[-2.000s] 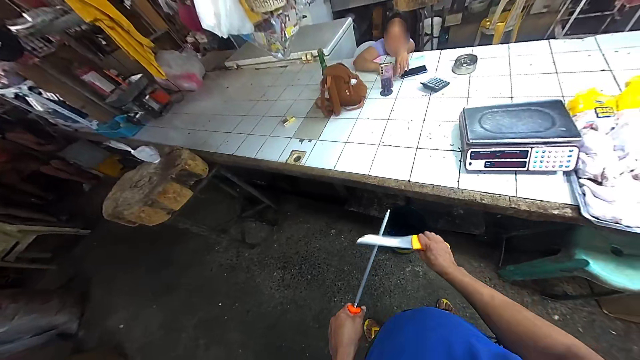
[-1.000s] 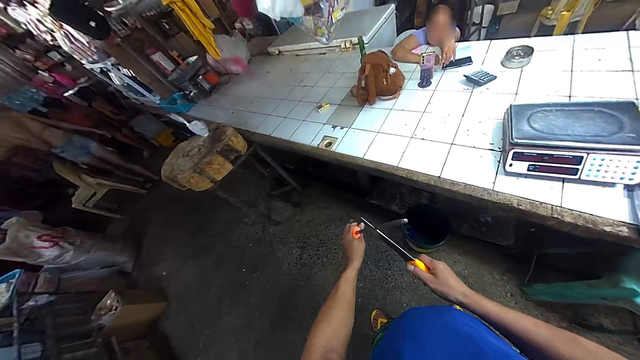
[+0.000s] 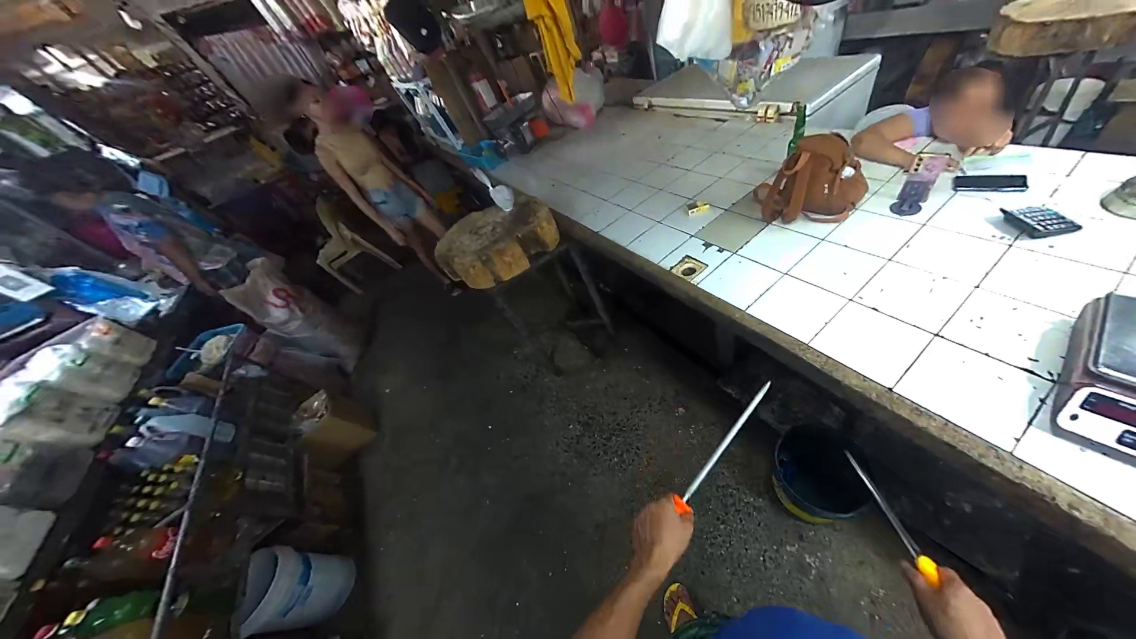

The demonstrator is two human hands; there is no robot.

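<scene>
My left hand (image 3: 661, 535) grips the orange handle of a honing steel (image 3: 726, 446), whose rod points up and to the right, toward the counter edge. At the lower right, my right hand (image 3: 958, 603) is closed on the yellow handle of a knife (image 3: 886, 508). The knife's blade slants up and left, over the side of a dark bucket (image 3: 821, 470) as seen from here. The steel and the blade are apart. A tiled counter (image 3: 825, 351) runs beyond both hands, with a digital scale (image 3: 1100, 382) at its right end in view.
A thick wooden chopping block (image 3: 497, 244) stands on legs by the counter. On the tiles are a brown bag (image 3: 818, 180), a phone (image 3: 990, 183) and a calculator (image 3: 1040, 222). One person leans on the counter; others stand at left, near shelved bottles and a white bucket (image 3: 297, 590).
The knife and steel, crossed two seconds ago, are now apart, with my right hand farther right. The view has turned left, bringing in people and shelves.
</scene>
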